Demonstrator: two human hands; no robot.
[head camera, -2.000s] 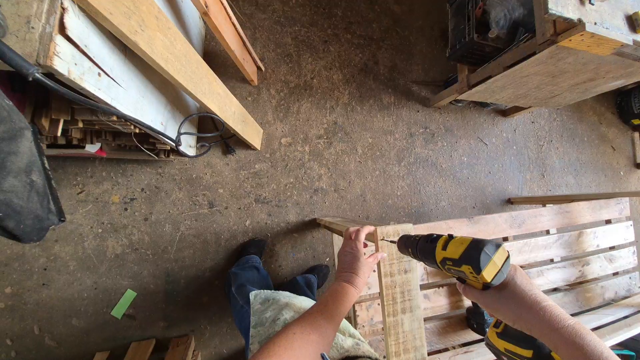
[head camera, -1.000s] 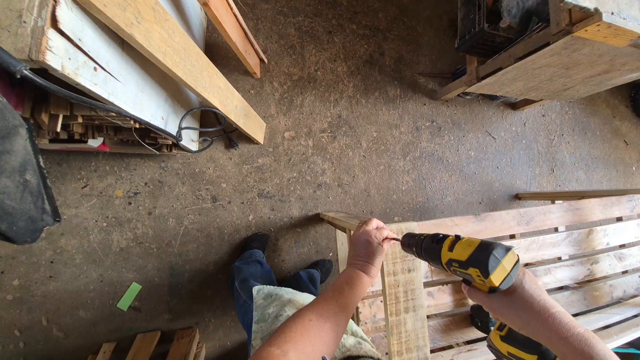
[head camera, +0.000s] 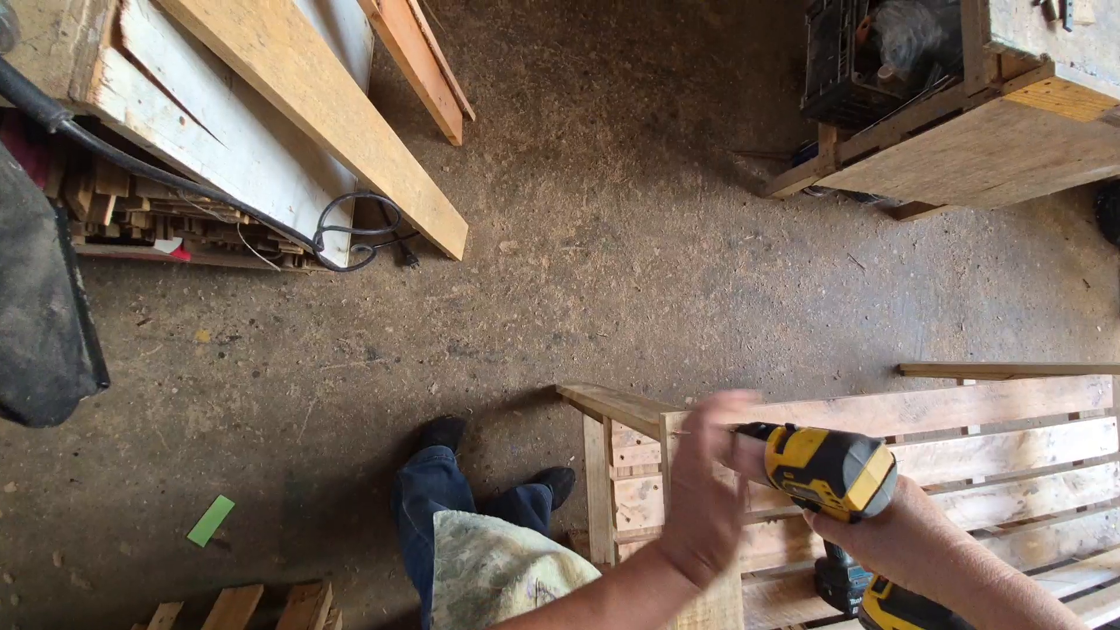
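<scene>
My right hand (head camera: 884, 525) grips a yellow and black cordless drill (head camera: 827, 468), its chuck pointing left. Blurred by motion, my left hand (head camera: 713, 490) is at the front of the drill, over a wooden board (head camera: 700, 604) at the end of a slatted wooden bench (head camera: 980, 464). Its fingers overlap the chuck area; whether they touch it or hold anything is not clear. The drill's bit is hidden or too blurred to see. Below the right hand, a second, teal and black power tool (head camera: 840, 577) rests by the slats.
A long board (head camera: 350, 131) leans at upper left beside a black power cord (head camera: 359, 232) and stacked wood scraps (head camera: 157, 210). A wooden workbench (head camera: 980, 157) with a black crate (head camera: 831, 70) stands upper right. Pallet-like slats (head camera: 236, 608) lie at the bottom left.
My left hand was pinching at the board's corner by the drill tip; now it is spread and blurred beside the chuck. The drill's front has swung slightly and remains in my right hand.
</scene>
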